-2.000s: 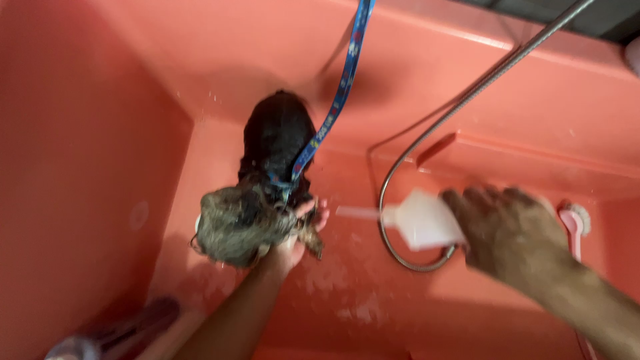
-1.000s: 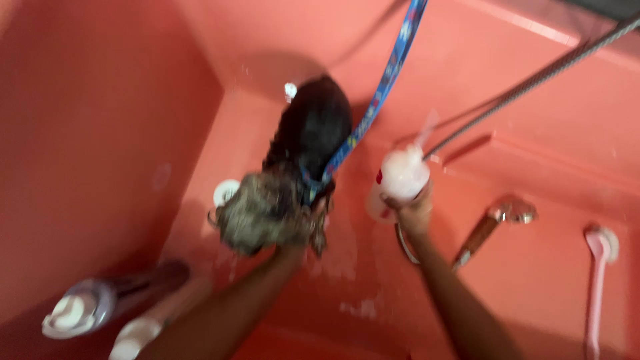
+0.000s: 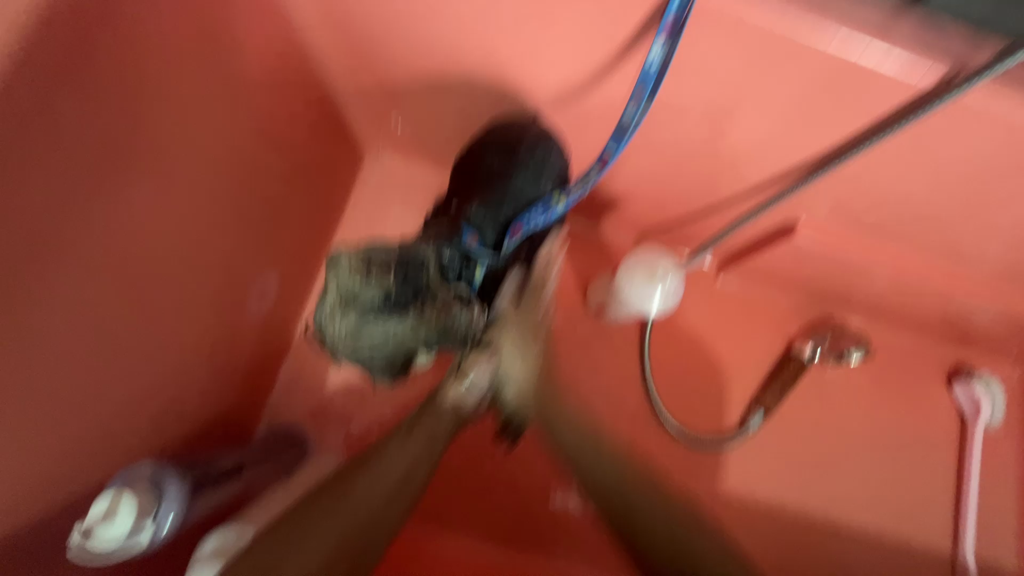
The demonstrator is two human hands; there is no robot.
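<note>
A small wet dog (image 3: 508, 172) with a dark back and a greyish-tan head stands in a coral-coloured tub, its head towards the lower left. A blue patterned leash (image 3: 632, 108) runs up from its neck. My left hand (image 3: 472, 380) is shut around one of its front legs, below the head. My right hand (image 3: 524, 328) lies against the same leg and the chest side, fingers stretched out and blurred. The squeeze bottle (image 3: 650, 282) stands right of the dog, touched by neither hand.
A metal shower hose (image 3: 848, 156) crosses from the upper right, and a shower head (image 3: 824, 348) lies on the tub floor. Farther right is a pink-handled brush (image 3: 972, 464). Pump bottles (image 3: 120, 516) stand at the lower left. The tub wall (image 3: 160, 200) rises at the left.
My right hand has let go of the squeeze bottle and moved left onto the dog's front leg. Two seconds ago that hand held the bottle tilted towards the dog.
</note>
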